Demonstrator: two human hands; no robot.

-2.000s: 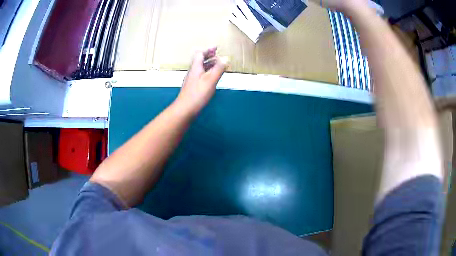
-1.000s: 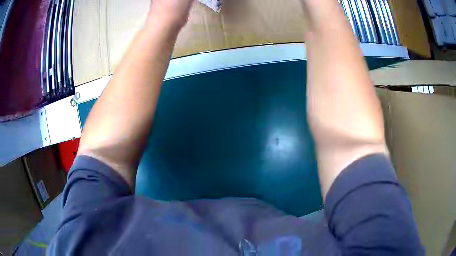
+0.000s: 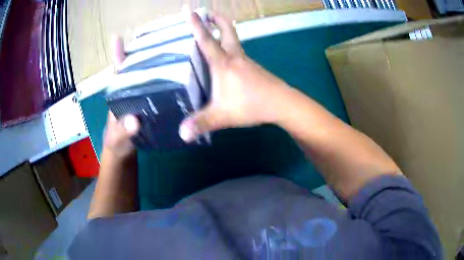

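Observation:
My left hand (image 3: 119, 133) and my right hand (image 3: 231, 89) hold a stack of several product boxes (image 3: 157, 109) between them, above the near green work surface (image 3: 290, 56). The nearest box shows a dark face with small pale print; the sides are white and glossy. My left thumb lies on the dark face and its fingers are mostly hidden behind the stack. My right hand is around the stack's right side, its thumb on the dark face. The stack is somewhat blurred.
A brown carton (image 3: 402, 106) with raised flaps stands at the right. Behind are the cardboard sheet (image 3: 274, 7) and metal rollers (image 3: 358, 4). At left are the dark red curtain (image 3: 20, 66), a red stool (image 3: 84, 157) and brown cartons (image 3: 25, 203) below.
Both hands have come back from the far cardboard sheet towards my body. They now hold the stack of boxes, which earlier lay out over the sheet or out of view.

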